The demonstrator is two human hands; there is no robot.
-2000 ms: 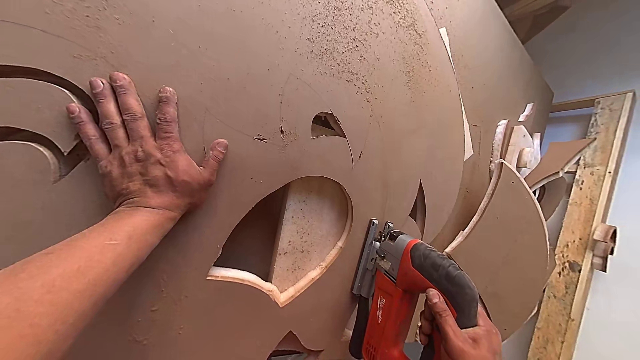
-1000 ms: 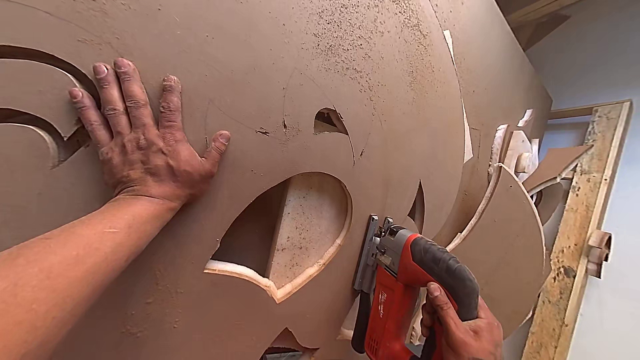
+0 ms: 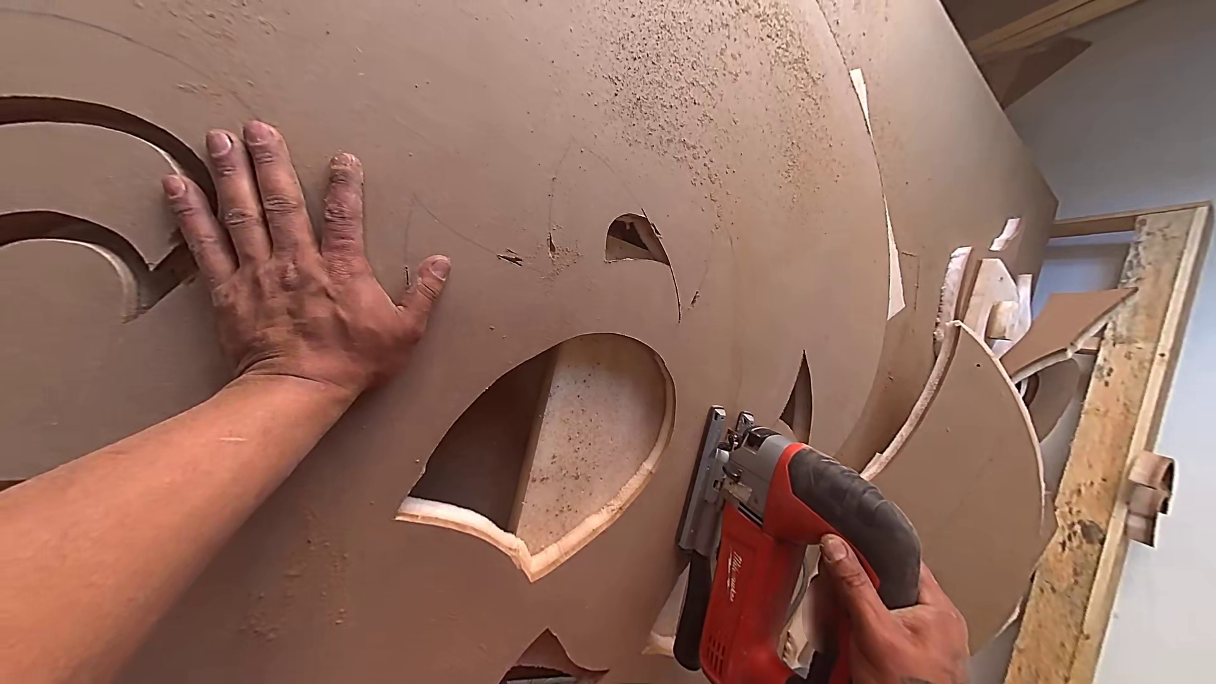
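My left hand [image 3: 304,275] lies flat on a large brown board [image 3: 456,123], fingers spread, beside curved slots cut at the left edge. My right hand [image 3: 902,617] grips the black handle of a red and black Milwaukee jigsaw [image 3: 760,570]. The saw stands tilted at the right of a leaf-shaped opening [image 3: 579,427], its metal shoe close to the board. Whether its blade is in the board cannot be seen. Pencil lines and a small half-round opening [image 3: 636,239] show above the leaf-shaped one. A narrow pointed opening [image 3: 800,399] is just above the saw.
Sawdust covers the upper part of the board. At the right are a curved brown offcut [image 3: 969,475], smaller offcuts [image 3: 1069,323] and a wooden beam [image 3: 1092,475] near a pale wall [image 3: 1178,380]. Another pointed opening [image 3: 551,655] is at the bottom.
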